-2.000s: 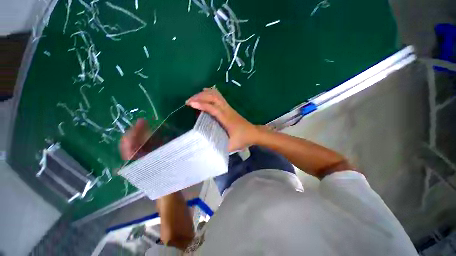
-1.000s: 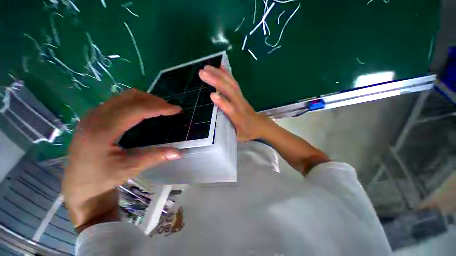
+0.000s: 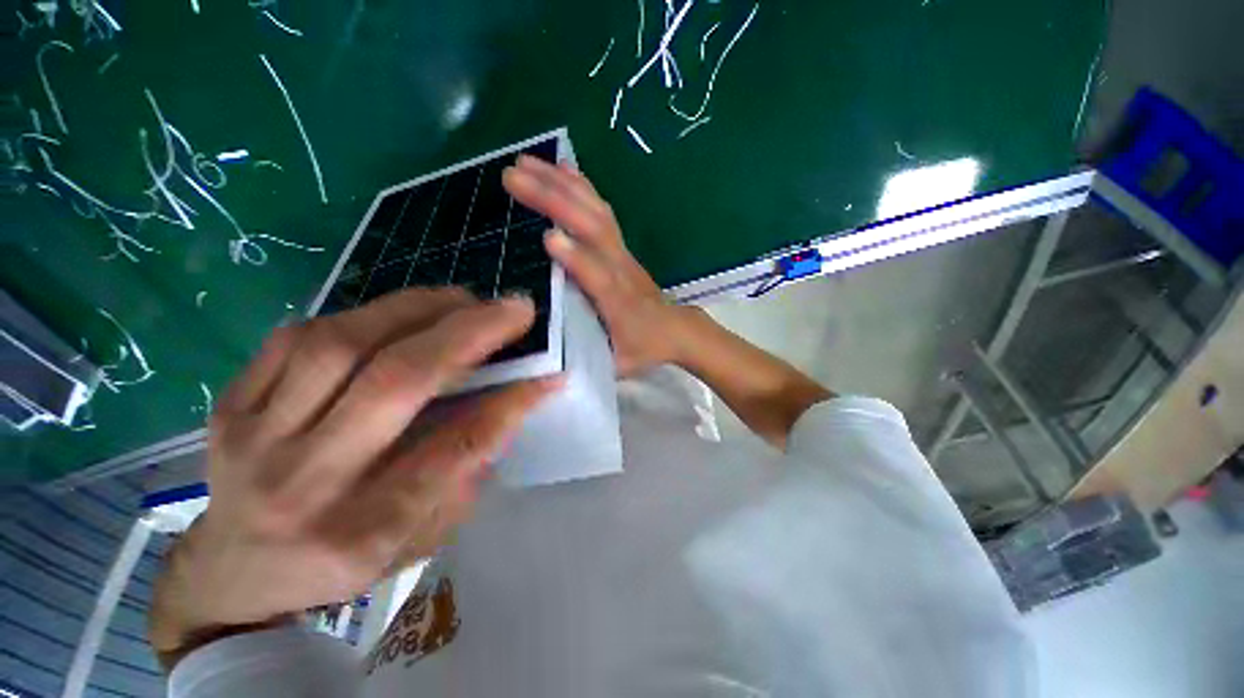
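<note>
A thick stack of solar panels [image 3: 585, 396] stands in front of my body, dark gridded face up, with a white border and pale sides. My right hand [image 3: 600, 266] is on its right side, fingers over the top edge. My left hand [image 3: 368, 436], large and partly blurred, is at the near left edge, fingers over the dark face and thumb along the pale side. It hides the stack's left part. Whether the stack touches the bench is hidden.
White curly strips [image 3: 169, 164] lie on the green bench top [image 3: 409, 62]. Another panel stack [image 3: 34, 361] is at the left rim. A blue item [image 3: 798, 263] sits on the metal edge rail [image 3: 941, 229]. A blue stool-like object [image 3: 1184, 171] and metal frame are at right.
Two seconds ago the stack's striped side faced the camera and my left hand was apart from it; now the dark face is up. Since one second ago, my left fingers have closed down onto the face.
</note>
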